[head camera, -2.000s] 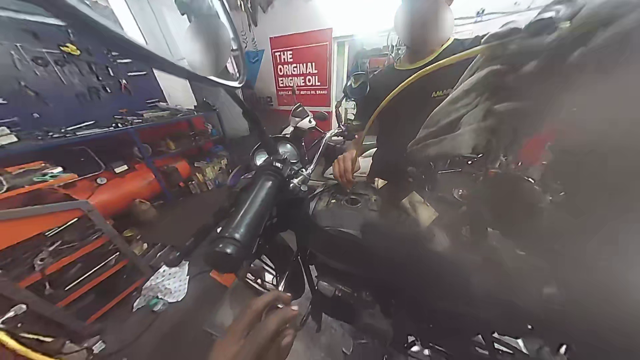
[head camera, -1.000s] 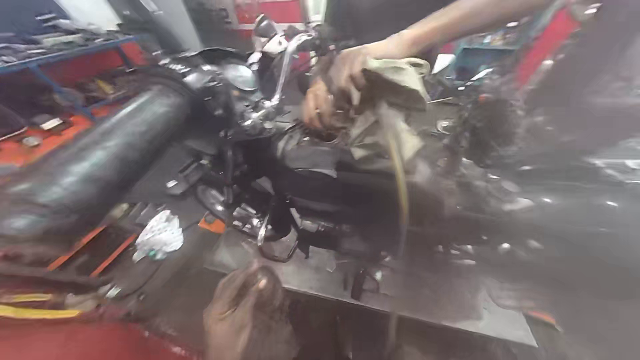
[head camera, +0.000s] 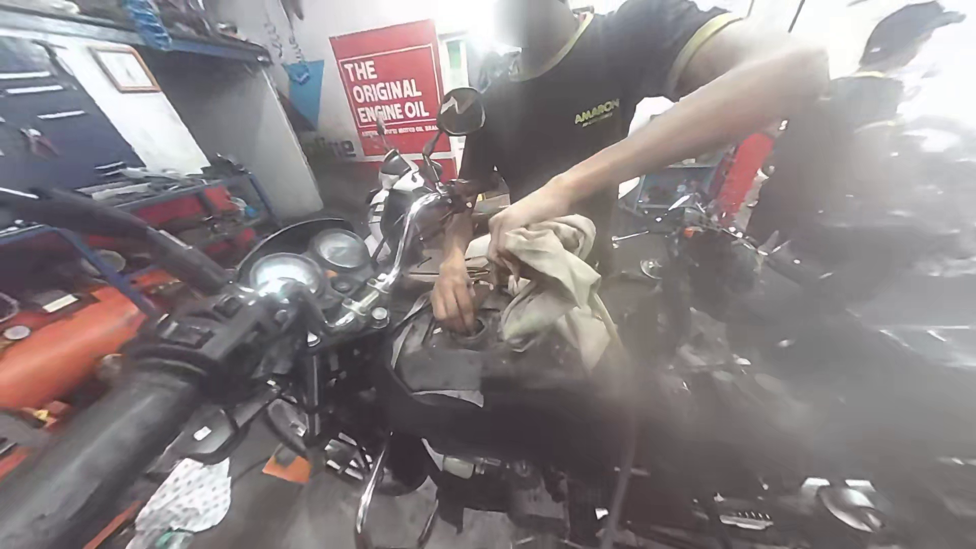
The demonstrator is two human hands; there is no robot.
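Observation:
Neither my left hand nor my right hand shows in the head view. A motorcycle's black rubber handlebar grip (head camera: 107, 450) fills the lower left, with the round instrument gauges (head camera: 286, 274) beyond it. On the fuel tank (head camera: 442, 366), a co-worker's hand (head camera: 455, 299) has its fingers at the round filler opening (head camera: 473, 333). The co-worker's other hand (head camera: 526, 221) holds a beige cloth (head camera: 560, 263) that drapes over the tank. The right side of the view is blurred.
An orange cylindrical tank (head camera: 69, 347) lies under the blue-framed workbench (head camera: 175, 194) at left. A spotted white cloth (head camera: 187, 496) lies at the lower left. More motorcycles (head camera: 701, 236) and another person (head camera: 854, 114) are at right.
My one hand seen low in the earlier frames is out of view. The co-worker's one hand is now at the filler opening, beside the cloth. The view has shifted upward since one second ago.

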